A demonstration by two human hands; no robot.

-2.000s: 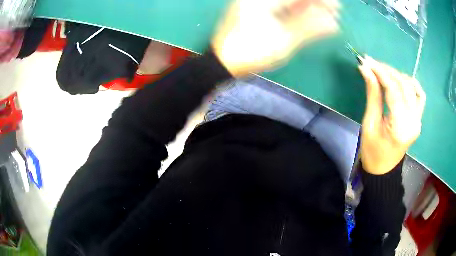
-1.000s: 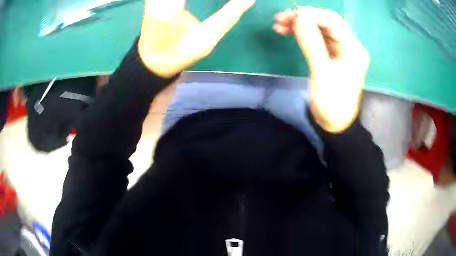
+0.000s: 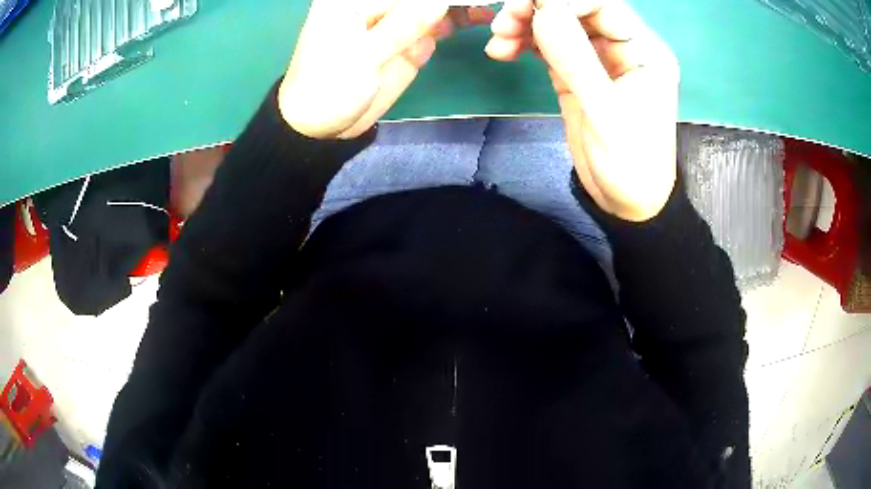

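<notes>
My left hand (image 3: 353, 72) is bare and raised over the green table at the top edge, its fingertips partly cut off. A slim white piece (image 3: 473, 3) shows at its fingertips, between the two hands, mostly outside the picture. My right hand (image 3: 616, 110) is bare, close on the right, with fingers bent and thumb and fingertips together at the top edge. A tiny dark speck shows at its fingertips, too small to name. Whether the right hand touches the white piece is hidden.
A clear ribbed tray (image 3: 105, 43) lies on the green table (image 3: 215, 100) at upper left; another clear tray (image 3: 831, 21) is at upper right. Stacked clear trays (image 3: 737, 210) stand below the table edge. Red stools (image 3: 823, 215) and dark cloth with white cords are beside my arms.
My left hand has gone from spread and apart to fingers curled near my right hand, with the white piece now showing between them. The view has swung left since the earliest frame.
</notes>
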